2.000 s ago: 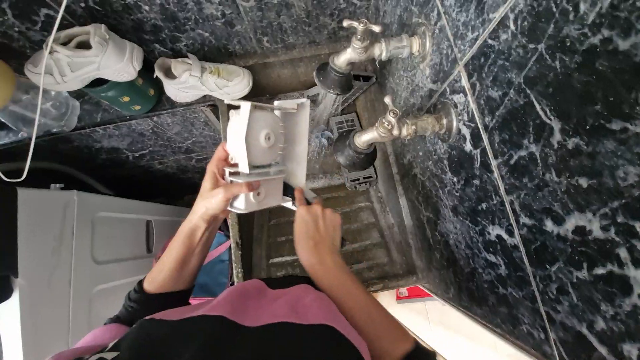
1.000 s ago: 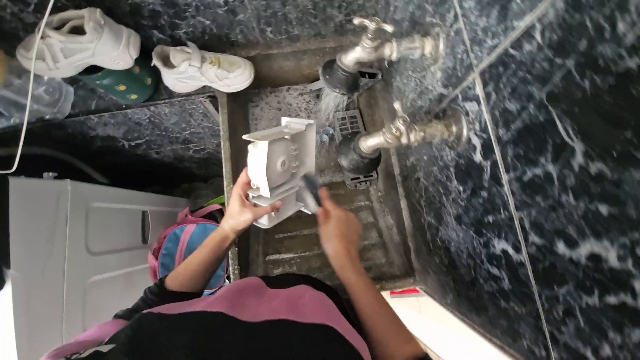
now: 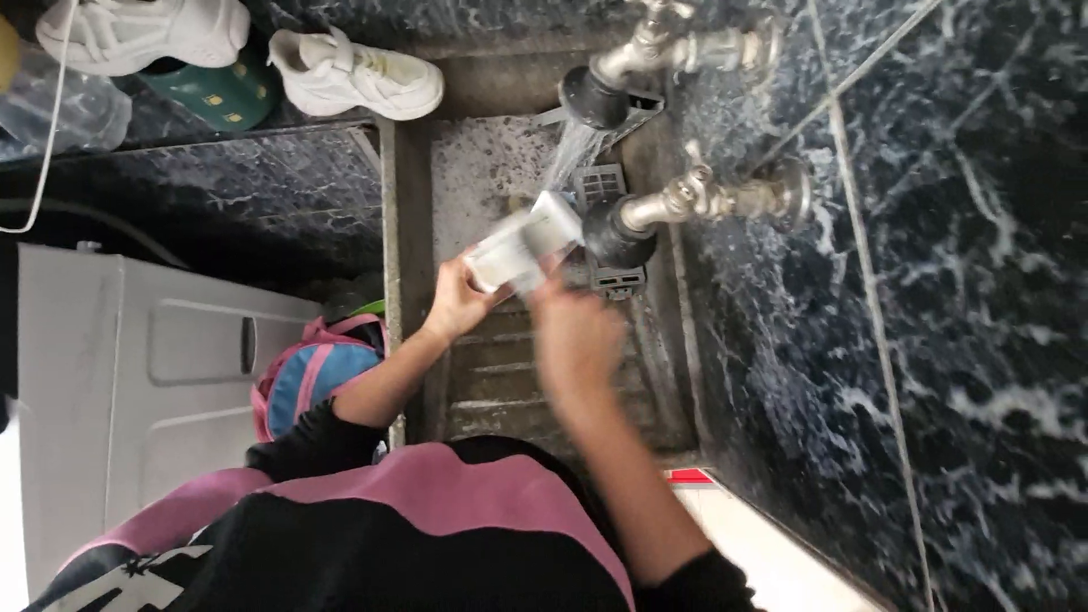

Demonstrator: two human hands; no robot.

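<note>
My left hand [image 3: 463, 297] grips the lower left end of a white plastic housing [image 3: 510, 251], which is tilted over the concrete laundry sink [image 3: 389, 255]. Motion blurs my right hand [image 3: 578, 336], whose fingers are at the near right side of the housing. Whether those fingers are closed on a tool or on the housing itself is not visible. Water [image 3: 571, 153] runs from the black-ended upper tap [image 3: 633, 55] just beyond the housing. Beside the housing's right end is the lower tap [image 3: 693, 200].
White sneakers [image 3: 357, 76], a green container [image 3: 217, 89] and a clear plastic bottle [image 3: 64, 102] stand on the ledge at upper left. Grey plastic grilles [image 3: 600, 183] lie in the sink. A white appliance [image 3: 178, 357] and a blue and pink bag [image 3: 314, 382] are at left.
The white housing has been turned and moved toward the running water. The dark-handled tool seen earlier at my right hand cannot be made out now.
</note>
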